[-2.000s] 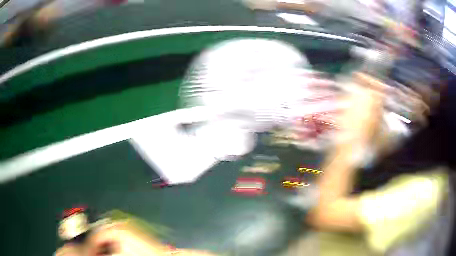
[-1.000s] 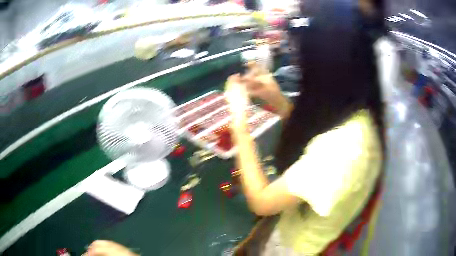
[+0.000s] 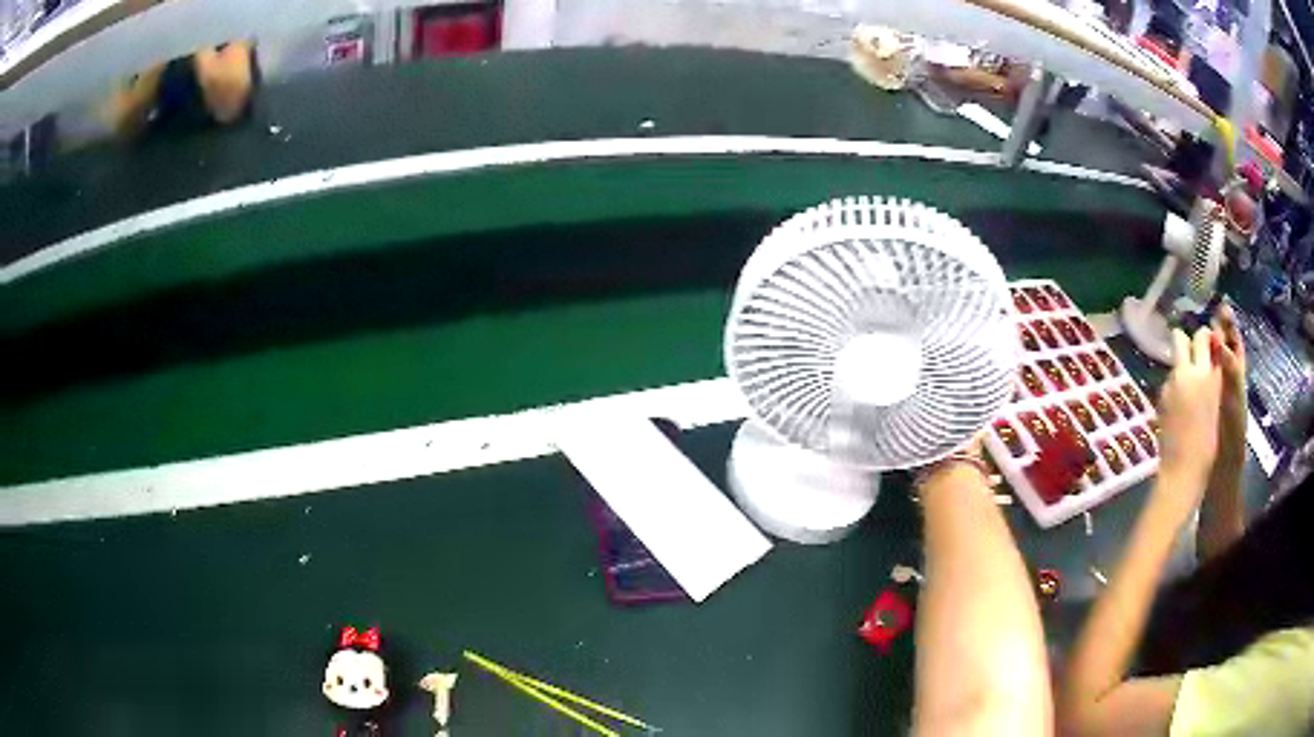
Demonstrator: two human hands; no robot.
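My right forearm (image 3: 983, 605) reaches up from the bottom edge, right of centre. Its wrist is at the lower right rim of the white fan (image 3: 879, 370); the hand is hidden behind the fan, beside the parts tray (image 3: 1056, 507). The white tray has compartments of red pieces and a red heap near its front corner. My left hand is out of the picture. The mouse-head piece (image 3: 356, 680), with red bow, lies at bottom left. A cream tape scrap (image 3: 438, 695) and open yellow-green tweezers (image 3: 555, 694) lie right of it.
A long white strip (image 3: 666, 504) lies over a dark phone (image 3: 630, 564) left of the fan base. A red part (image 3: 886, 619) lies left of my forearm. At right, a coworker's arms (image 3: 1153, 554) are raised near the tray. White rails edge the green belt (image 3: 360, 360).
The view has swung back left from the coworker and sharpened. My right forearm now reaches to the fan. The hand seen at bottom left earlier is gone; mouse-head piece and tweezers lie on the bench.
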